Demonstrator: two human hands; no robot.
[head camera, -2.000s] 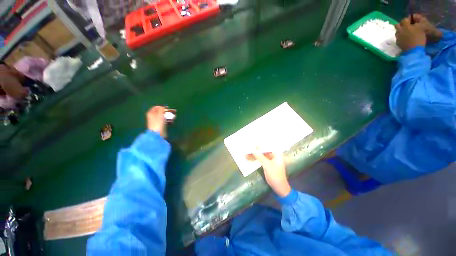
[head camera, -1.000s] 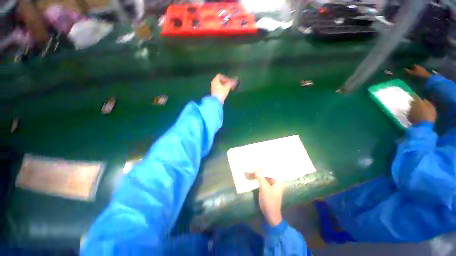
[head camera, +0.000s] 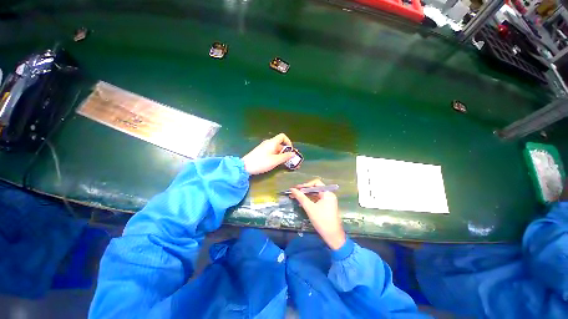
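My left hand (head camera: 269, 154) holds a small dark watch housing (head camera: 293, 158) with a shiny rim and a pale inside, just above the bench. My right hand (head camera: 319, 204) holds silver tweezers (head camera: 324, 188) like a pen, their tip pointing left, below the housing and apart from it. Whether the tip carries anything is too small to tell. A white adhesive sheet (head camera: 402, 185) with tiny marks lies flat to the right of my right hand.
Several housings (head camera: 279, 65) lie spaced along the green bench (head camera: 373, 118). A bagged striped sheet (head camera: 146, 120) and a black bundle (head camera: 37, 93) lie left. Amber strips (head camera: 299, 128) lie behind my hands. A green tray (head camera: 545, 172), metal post (head camera: 537, 119) and blue sleeve (head camera: 548, 249) are right.
The view has turned and shifted. My left hand has come back from the far side of the bench with the housing. My right hand has left the white sheet and is now left of it with the tweezers.
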